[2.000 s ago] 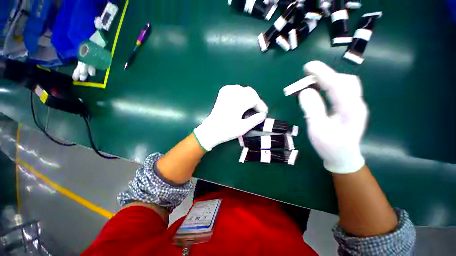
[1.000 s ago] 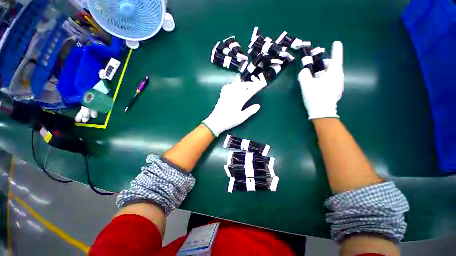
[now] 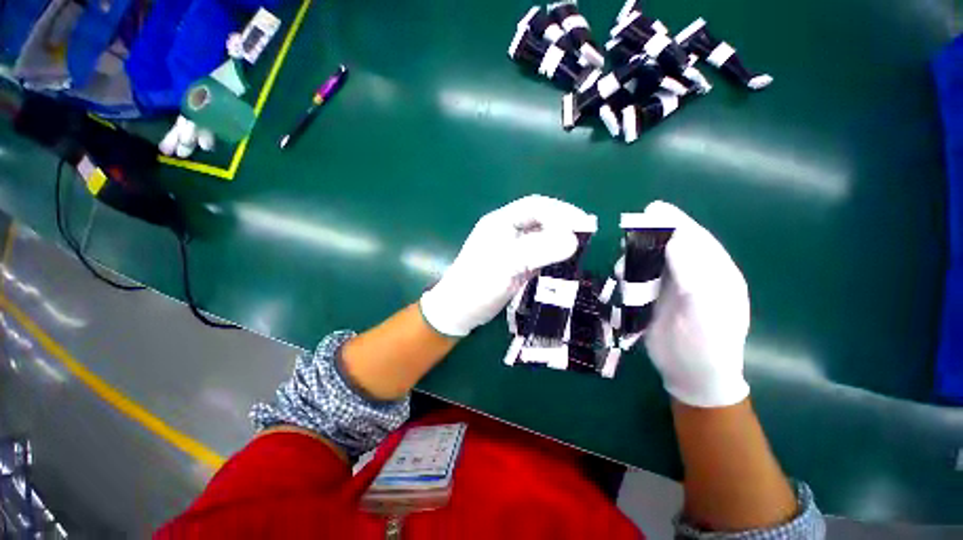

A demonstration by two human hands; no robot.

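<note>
My left hand (image 3: 512,262), in a white knit glove, holds a short black wire harness (image 3: 554,295) with a white middle band, upright over the near group. My right hand (image 3: 699,306), also gloved, holds another black harness (image 3: 641,264) upright, its white connector bar at the top. The two held harnesses are side by side with a gap between them. Below and behind them lie grouped harnesses (image 3: 584,343), partly hidden by the held ones. A loose pile of harnesses (image 3: 634,79) lies at the far side of the bench.
The green mat bench (image 3: 422,158) bears a dark and purple pen (image 3: 314,105). A green roll (image 3: 219,109), small white finger-like items (image 3: 186,138) and a black corded device (image 3: 125,188) are at the left. Blue material (image 3: 950,211) stands at the right edge.
Both hands have come back from the far pile to the near group, each now holding a harness upright. The camera view has shifted, and the fan is out of view.
</note>
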